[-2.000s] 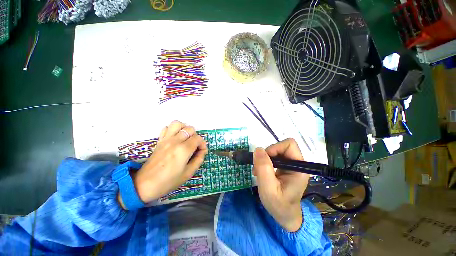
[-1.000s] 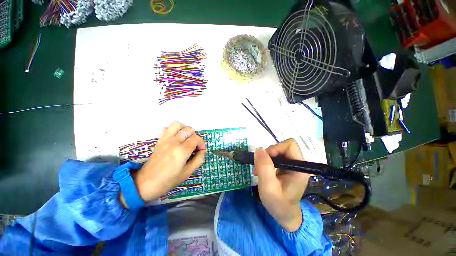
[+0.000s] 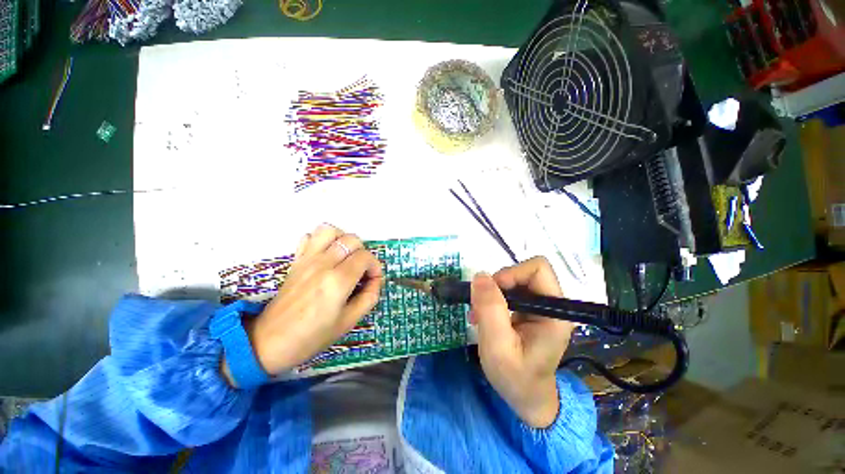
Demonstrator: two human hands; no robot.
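The green PCB panel (image 3: 422, 319) lies on a white sheet, its left part covered with attached multicoloured lead wires (image 3: 255, 276). My left hand (image 3: 320, 292), with a ring and a blue wrist band, rests over the panel with its fingertips pinched together near bare boards. What the fingertips hold is too small and hidden to make out. My right hand (image 3: 521, 333) holds the black soldering iron (image 3: 454, 291) like a pen. Its thin tip points left, at the panel close to my left fingertips. Whether the tip touches a pad cannot be told.
A wire pile (image 3: 338, 134) lies above the panel. A round dish (image 3: 456, 104) stands beside the black fan (image 3: 574, 97). Dark tweezers (image 3: 484, 220) lie right of the panel. The iron stand (image 3: 669, 199) is right of the fan. The iron's cord loops at the right.
Both hands and the iron stay in nearly the same place over the panel. The view shifts only slightly between frames.
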